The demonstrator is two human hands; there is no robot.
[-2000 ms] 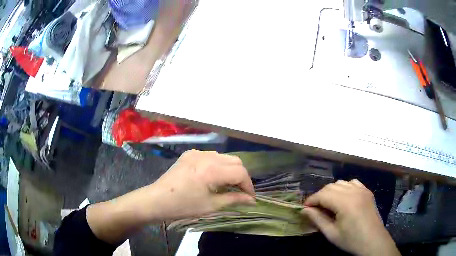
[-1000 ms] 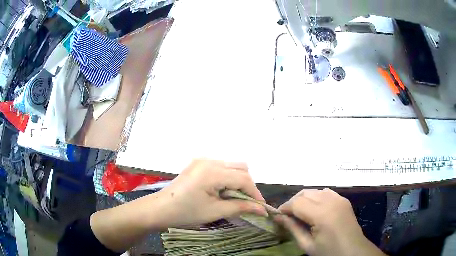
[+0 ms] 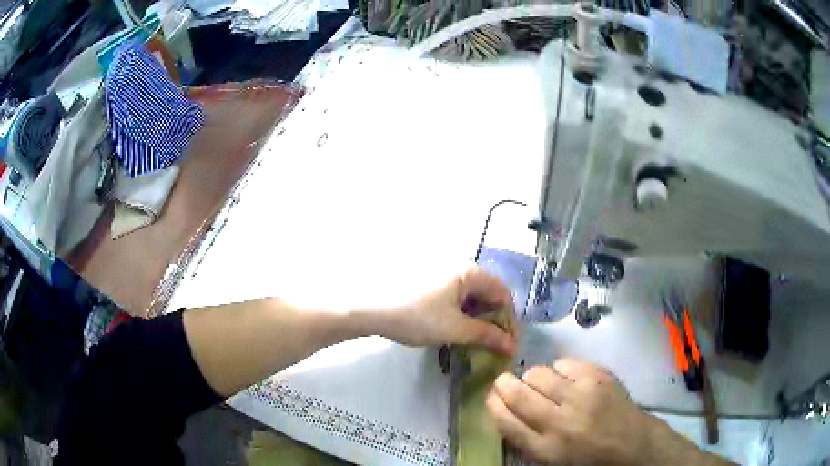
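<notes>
An olive cut strip (image 3: pixel 479 410) lies on the white table just in front of the needle area, its long side running toward the front edge. My left hand (image 3: pixel 469 314) pinches its far end between thumb and fingers. My right hand (image 3: pixel 564 410) rests at the strip's right side with curled fingers; its fingertips are partly hidden, so its grip cannot be told. The sewing machine head (image 3: pixel 637 173) stands right of the strip, with the presser foot (image 3: pixel 543 289) beyond my left hand. Part of an olive bundle (image 3: pixel 282 450) shows below the table edge.
Orange-handled snips (image 3: pixel 683 341), a brown wooden tool (image 3: pixel 709 414) and a black rectangle (image 3: pixel 744 309) lie right of the needle. A ruler print (image 3: pixel 337 423) runs along the front edge. Striped cloth (image 3: pixel 150 109) lies on the brown side board (image 3: pixel 218 136). Cloth piles stand behind.
Both hands have moved from the bundle below the table edge up to the needle area with an olive strip. The view has shifted up, showing more of the machine head.
</notes>
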